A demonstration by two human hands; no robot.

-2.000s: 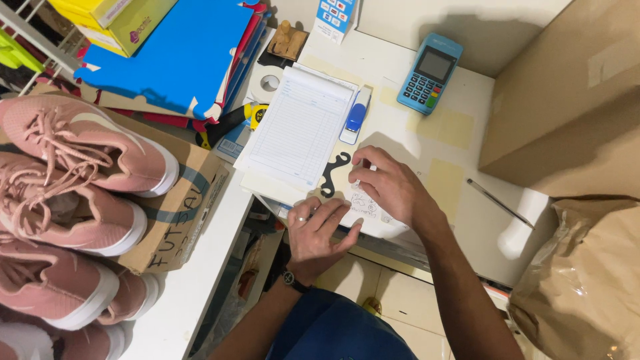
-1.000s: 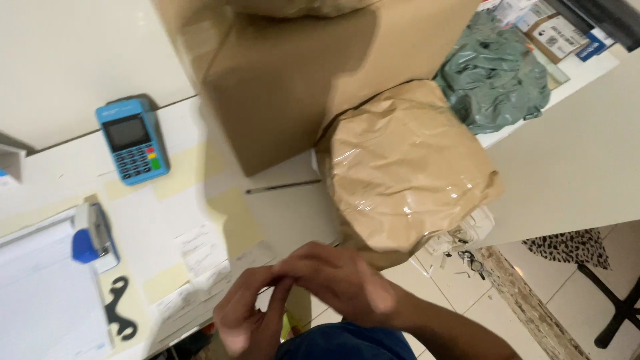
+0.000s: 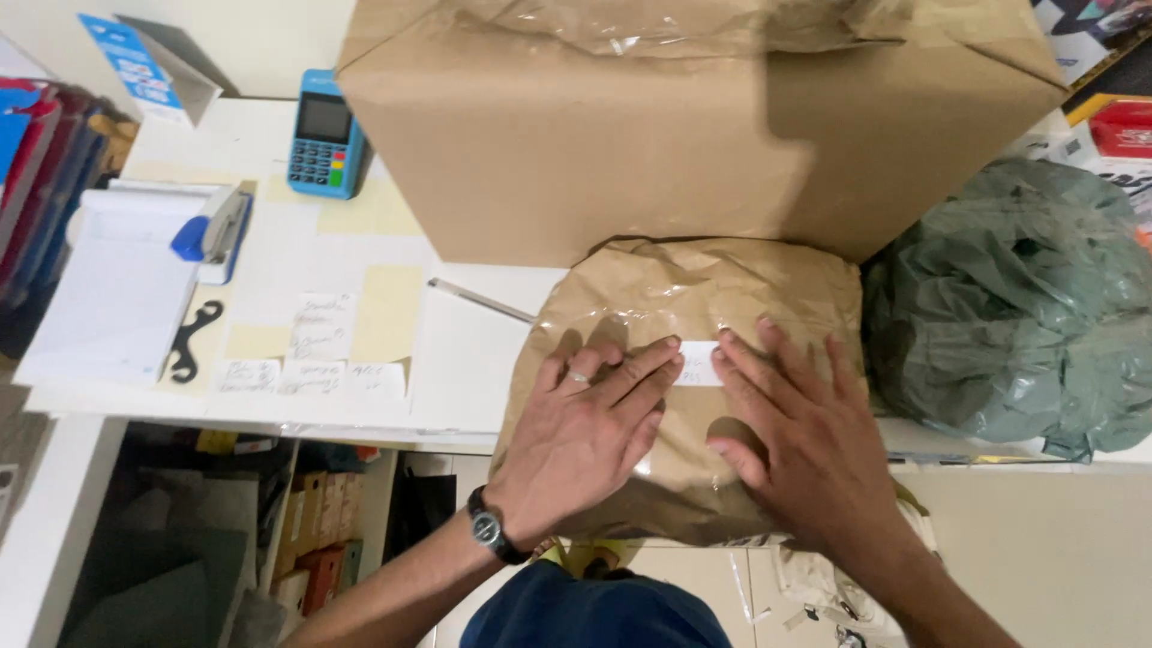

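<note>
A brown paper package (image 3: pixel 666 468) with shiny clear tape lies at the counter's front edge. On its top is a small white paper slip (image 3: pixel 697 364) bearing writing. My left hand (image 3: pixel 585 414), with a ring and a wristwatch, rests on the package, its fingertips at the slip's left end. My right hand (image 3: pixel 801 423) lies spread on the package, fingertips at the slip's right end. Neither hand is closed around anything. Left of the package, a thin pen-like stick (image 3: pixel 481 300) lies partly against it.
Behind the package stands a large cardboard box (image 3: pixel 612 153). A green plastic-wrapped bundle (image 3: pixel 1008 315) is at the right. A blue card terminal (image 3: pixel 326 135), a stapler (image 3: pixel 216 236), a paper pad (image 3: pixel 117 279), a black wrench-shaped piece (image 3: pixel 193 340) and handwritten notes (image 3: pixel 310 378) lie at the left.
My hands were together in front of the counter one second ago; now they are apart, flat on the package. The white slip shows between them. The view has swung right since the earliest frame.
</note>
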